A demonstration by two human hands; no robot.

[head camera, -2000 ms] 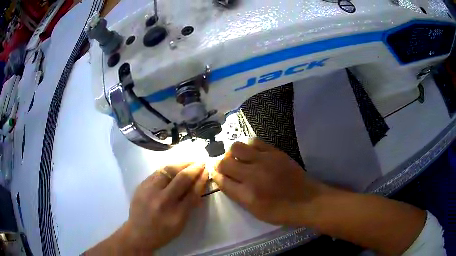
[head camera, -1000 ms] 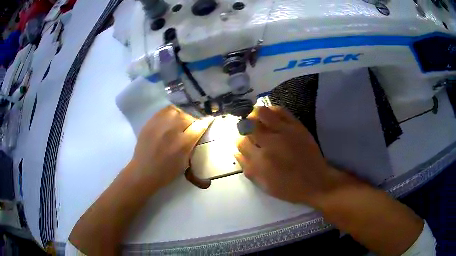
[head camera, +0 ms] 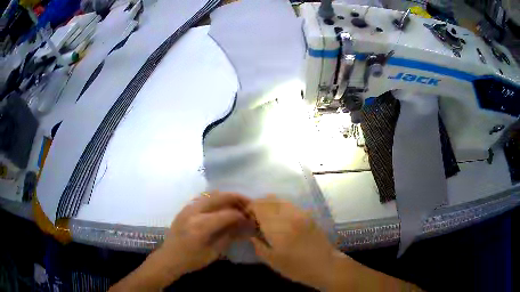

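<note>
A large pale garment panel point(head camera: 256, 51) lies left of the sewing machine's needle, with a curved edge and a thin dark line showing. Its near end reaches over the table's front edge. My left hand point(head camera: 208, 231) and my right hand point(head camera: 291, 231) meet at this near end and pinch the cloth between their fingers. The exact grip is blurred. The presser foot area point(head camera: 342, 122) is under the bright lamp, with no hand at it.
The white sewing machine point(head camera: 445, 71) stands at the right. Dark herringbone pieces point(head camera: 379, 154) and a pale strip point(head camera: 419, 165) lie on its bed. Stacked panels with striped edges point(head camera: 122, 105) curve along the left. A measuring tape strip point(head camera: 125, 235) runs along the front edge.
Both hands have moved away from the needle toward the table's front edge. The panel now lies left of the needle. The view has shifted left, showing more of the table.
</note>
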